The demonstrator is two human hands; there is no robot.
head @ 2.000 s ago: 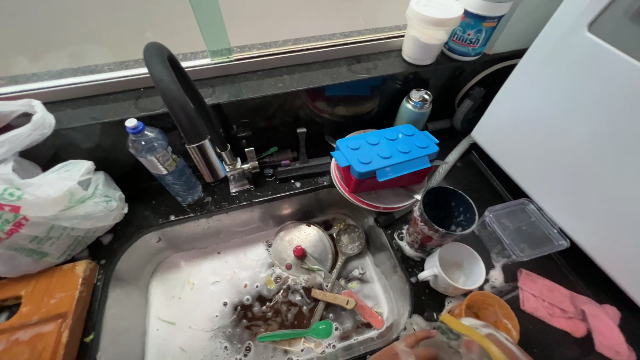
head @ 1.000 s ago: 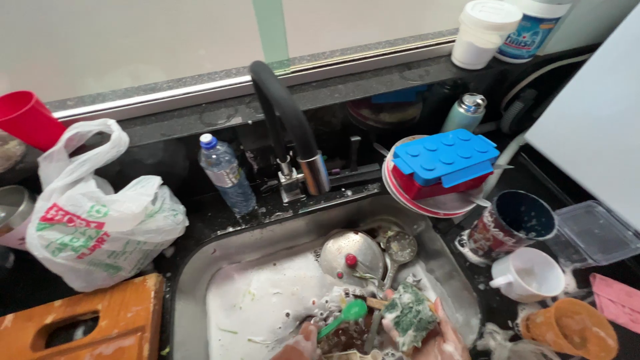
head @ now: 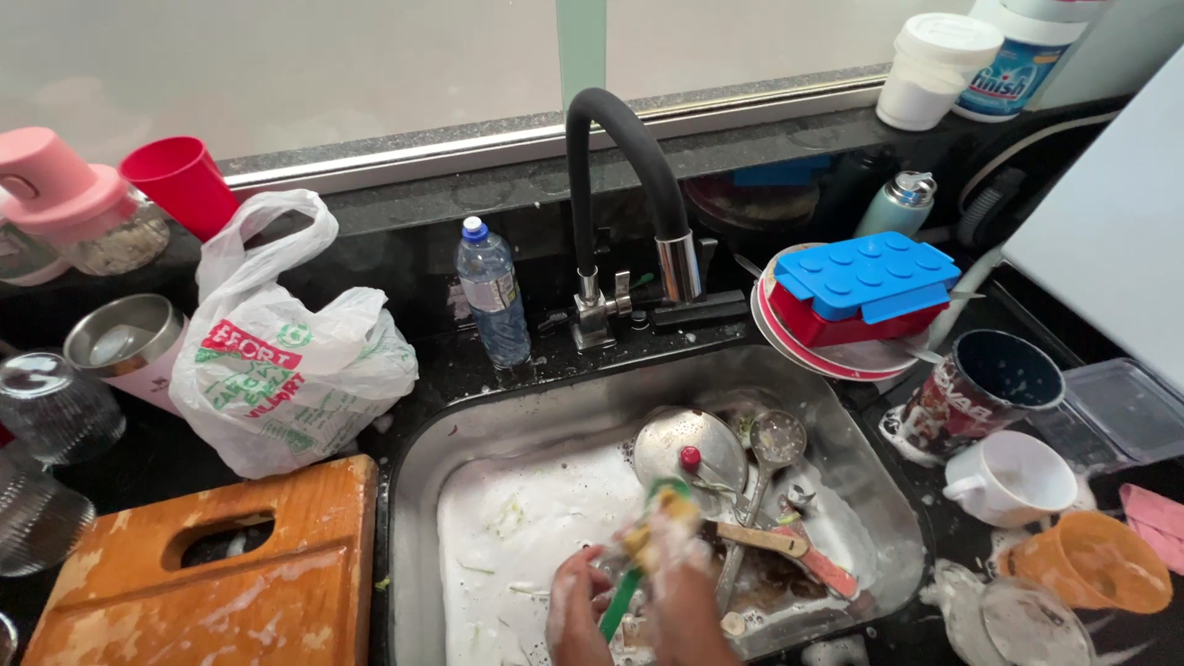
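Note:
Over the front of the stainless steel sink point(head: 416, 555), my left hand point(head: 578, 601) holds the handle of a green plastic spoon point(head: 623, 597). My right hand point(head: 684, 578), blurred, presses a yellow and green sponge point(head: 668, 523) around the spoon's upper end. Behind my hands, a metal lid with a red knob point(head: 680, 444) lies in the suds beside a metal ladle point(head: 777, 439). A wooden handle point(head: 758, 539) and a red-handled utensil point(head: 823, 566) rest in the sink to the right of my right hand.
A black faucet point(head: 629, 129) arches behind the sink. Left are a plastic bag point(head: 277, 388) and wooden cutting board point(head: 213, 610). Right are stacked plates under a blue-lidded box point(head: 860, 277), a dark cup point(head: 980, 388), a white mug point(head: 1008, 481) and an orange cup point(head: 1087, 560).
The sponge and green spoon, apart one second ago, are now together in my hands. The spoon lay in the sink two seconds ago. The view has swung left.

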